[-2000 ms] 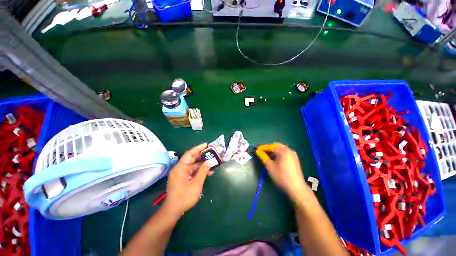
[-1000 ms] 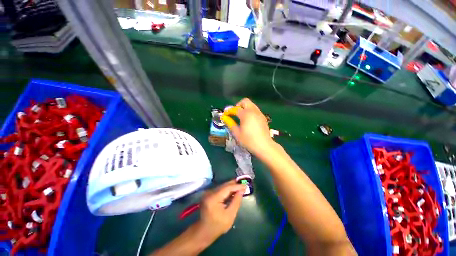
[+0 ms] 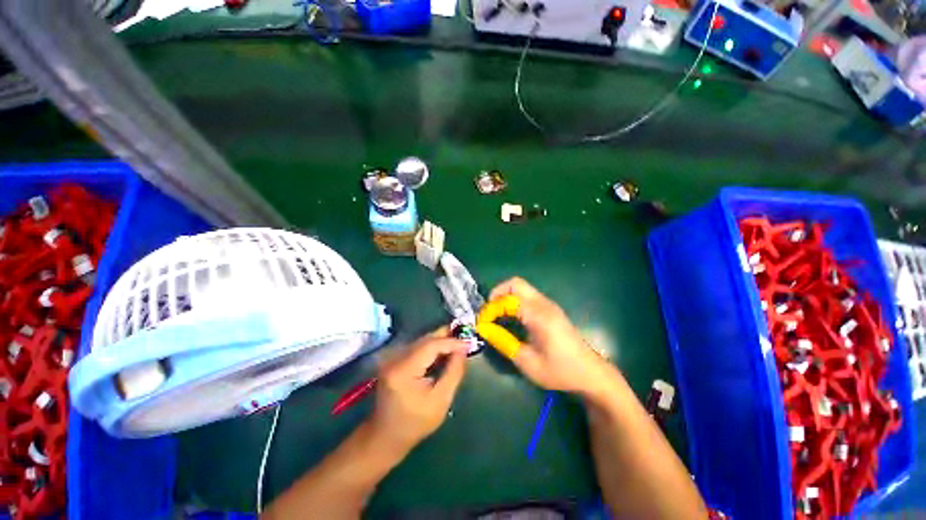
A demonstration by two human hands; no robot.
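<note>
My left hand (image 3: 414,391) holds a small black watch-like module (image 3: 468,338) by its edge, in the middle of the work surface. My right hand (image 3: 543,340) has yellow finger cots (image 3: 500,339) on its thumb and a finger. These fingertips touch or nearly touch the module's right side; whether they grip anything is hidden. A crumpled white-grey wipe (image 3: 459,285) lies just behind the module. The light blue bottle (image 3: 394,223) stands farther back with its round metal lid (image 3: 412,172) flipped open. A small white block (image 3: 430,245) stands against the bottle.
A white and blue fan (image 3: 234,315) stands at left. Blue bins of red clamps stand at left (image 3: 120,345) and right (image 3: 716,345). A red pen (image 3: 354,395) and blue stick (image 3: 540,427) lie near my hands. More modules (image 3: 489,182) lie behind. A metal upright (image 3: 142,122) slants at left.
My right hand has come back from the bottle top to the module in my left hand. The camera view has shifted. The bottle's lid now shows open.
</note>
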